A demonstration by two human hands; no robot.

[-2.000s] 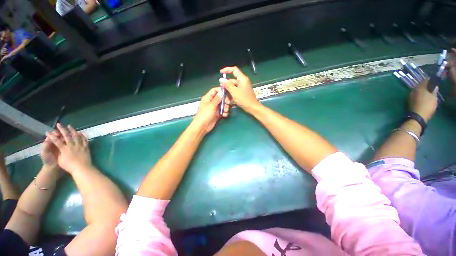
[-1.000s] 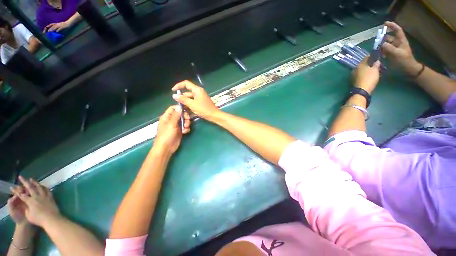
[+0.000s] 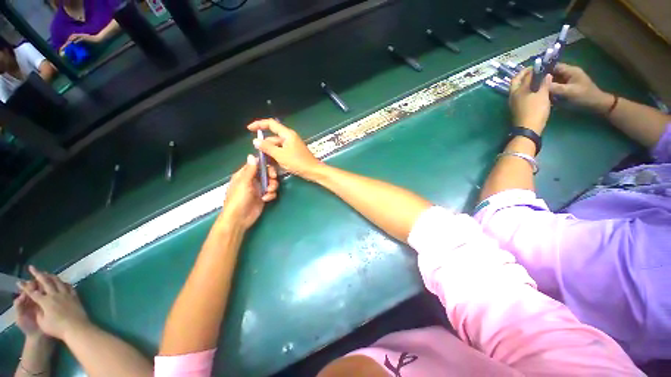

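Observation:
A slim dark pen with a pale top end stands nearly upright between my hands, above the white edge rail. My left hand is closed around its lower part, thumb along its side. My right hand has thumb and fingers at its pale top end. Whether that end is a separate cap cannot be told. Several dark pens with pale ends lie spaced apart on the green conveyor belt beyond the rail.
The white, rust-patched rail crosses between belt and glossy green ledge. At right, a neighbour in purple holds several pens beside a pile. At left, another person's hands are together. Two people sit across the line.
The view has swung to the right since the oldest frame. The belt pens have shifted slightly left past my hands. Both my hands stay on the pen. The neighbour's hands have closed together around pens.

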